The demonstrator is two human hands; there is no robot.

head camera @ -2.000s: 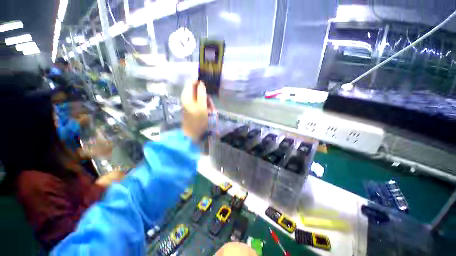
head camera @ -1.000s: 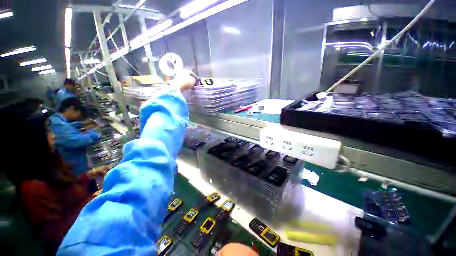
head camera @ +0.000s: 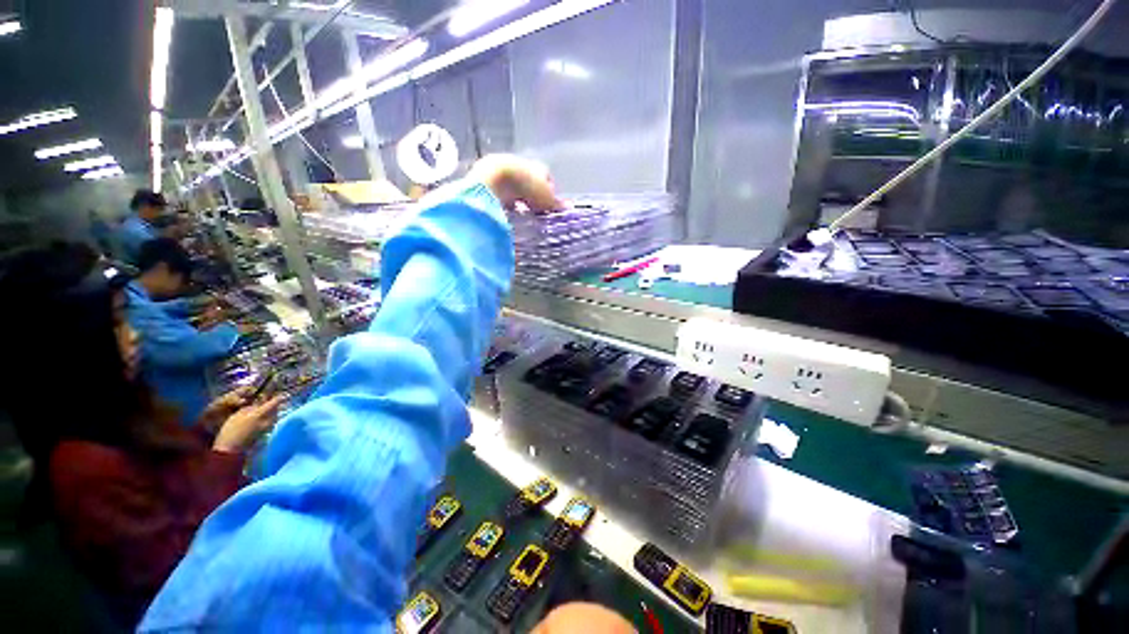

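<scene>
My left hand (head camera: pixel 526 183), in a blue sleeve, reaches up to the stacked clear trays (head camera: pixel 594 235) on the shelf. Its fingers rest at the top of the stack, and what is under them is hidden. No phone shows in it. Several yellow-and-black keypad phones (head camera: pixel 518 582) lie on the green bench at the lower middle, some with lit screens. One phone (head camera: pixel 672 577) lies sideways on the white strip (head camera: pixel 792 502). My right hand is not in view; a rounded skin-coloured shape is cut off by the bottom edge, and what it is cannot be told.
A tall clear tray stack (head camera: pixel 619 434) with black phones stands behind the bench phones. A white power strip (head camera: pixel 782 367) runs along the shelf edge. A black tray (head camera: pixel 941 297) is on the shelf at right. A white ring (head camera: pixel 427 154) hangs near my hand. A person (head camera: pixel 149 483) sits at left.
The phone held up in my left hand earlier was lowered to the shelf stack and no longer shows. My hand has since shifted slightly right over the stack.
</scene>
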